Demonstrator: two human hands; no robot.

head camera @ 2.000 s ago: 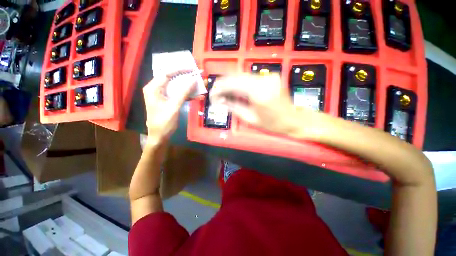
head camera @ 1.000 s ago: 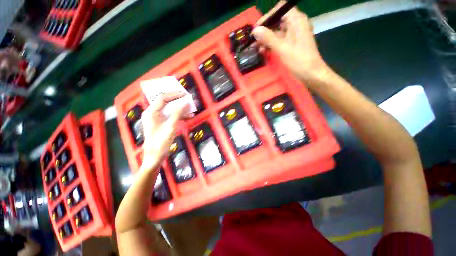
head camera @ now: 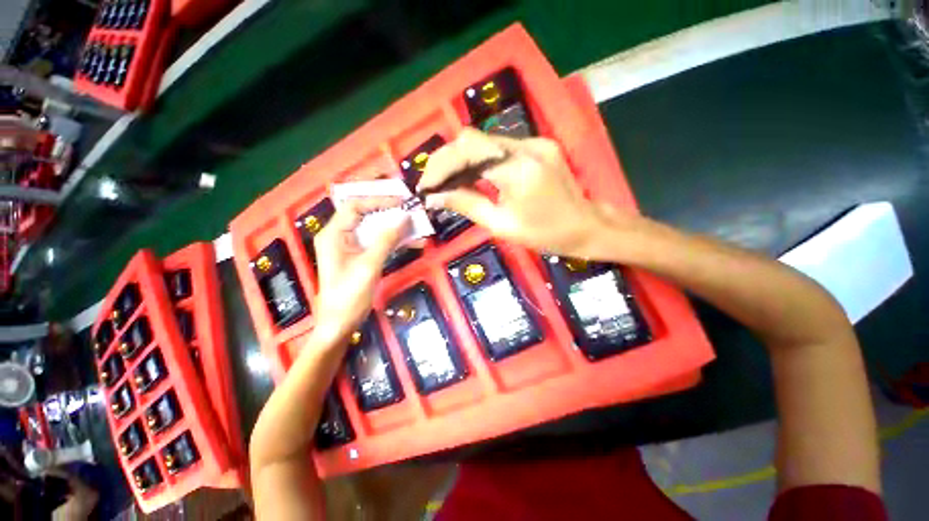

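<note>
My left hand (head camera: 351,263) holds a white label sheet (head camera: 379,209) with small dark marks above the red foam tray (head camera: 530,392). My right hand (head camera: 514,188) grips dark slim tweezers (head camera: 463,180), with the tip at the sheet's right edge. Any label at the tip is too small to tell. Black phone units (head camera: 495,303) with gold discs lie in the tray's two rows of pockets. The hands and sheet partly hide the units in the middle of the far row.
Two overlapping red trays with phone units (head camera: 146,371) lie at the left. Another loaded red tray (head camera: 114,61) is at the top left. A white sheet (head camera: 861,259) lies on the dark green bench at the right. A pale edge strip (head camera: 713,51) runs behind.
Since a second ago, my right hand with the tweezers has come from the tray's far right corner back to the label sheet. Earlier, the view turned and the trays shifted in the picture.
</note>
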